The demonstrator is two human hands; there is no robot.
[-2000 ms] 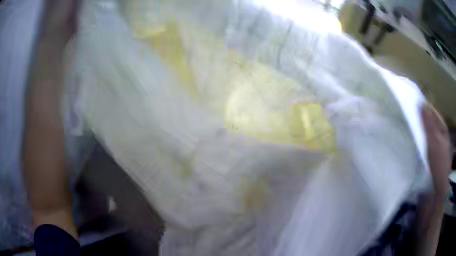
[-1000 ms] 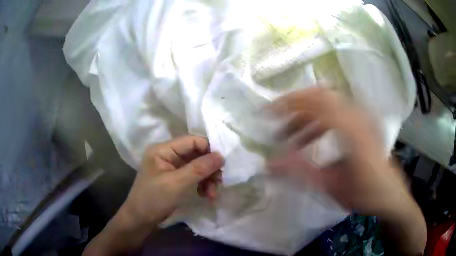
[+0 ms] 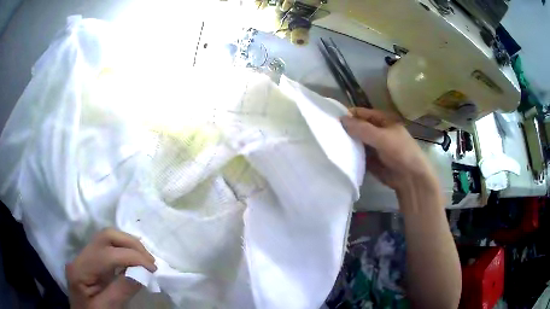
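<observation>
A large white garment piece (image 3: 295, 223) with frayed edges lies spread in front of me, over the table and down its front edge. My left hand (image 3: 111, 271) pinches a narrow folded edge of it at the lower left. My right hand (image 3: 380, 142) holds its upper right edge between thumb and fingers. The fabric shears (image 3: 345, 75) lie under the machine arm, just beyond my right hand. The presser foot area (image 3: 259, 54) shows in part, beside strong white glare; the needle cannot be made out.
The cream sewing machine arm (image 3: 362, 24) runs across the upper right. A tan-brown knob (image 3: 298, 33) sits low on its head. A rolled white item (image 3: 499, 169) lies on the table at the right. A red container (image 3: 485, 277) and a heap of scraps (image 3: 386, 259) are below.
The view has swung so the machine and shears show more. My right hand has moved from the garment's middle to its upper right edge. My left hand is now lower left, still pinching cloth.
</observation>
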